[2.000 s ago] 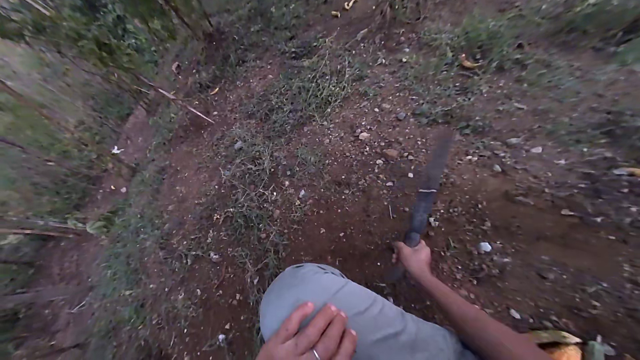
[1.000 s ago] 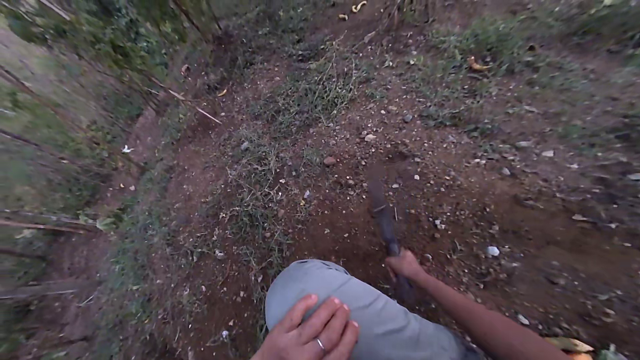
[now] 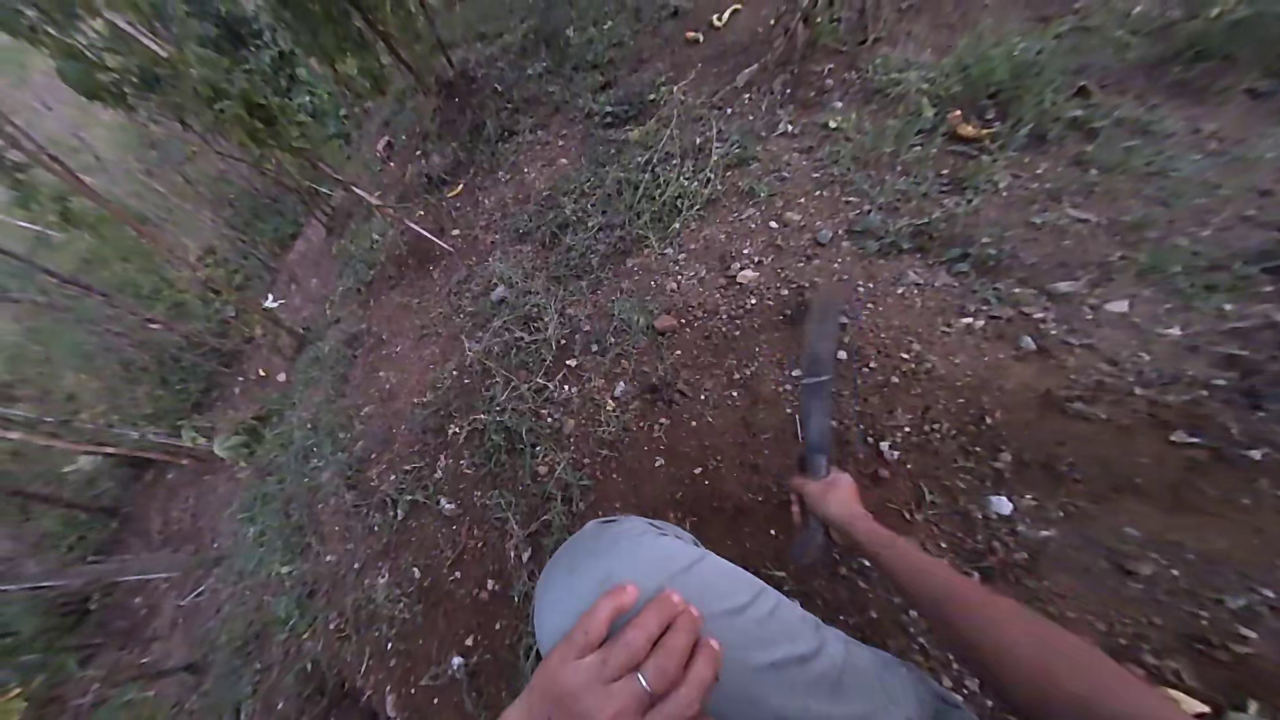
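Note:
My right hand (image 3: 832, 502) is closed around the handle of a dark long-bladed tool, which looks like a machete (image 3: 818, 400). Its blade points away from me over bare reddish soil, and its far end is blurred. My left hand (image 3: 640, 660), with a ring on one finger, rests on my bent knee in grey trousers (image 3: 740, 610) and holds nothing. Beside the blade lie small stones and bits of debris; whether the blade touches the soil I cannot tell.
Low weeds (image 3: 650, 180) grow ahead, and a grassy strip runs down left of my knee. Thin stems and a stick (image 3: 385, 205) stand or lean at the left. A reddish stone (image 3: 665, 323) and a white piece (image 3: 999, 505) lie on the soil.
The blade pointed up and right two seconds ago, then swung to lean left, and now points nearly straight ahead. My left hand has stayed on the knee.

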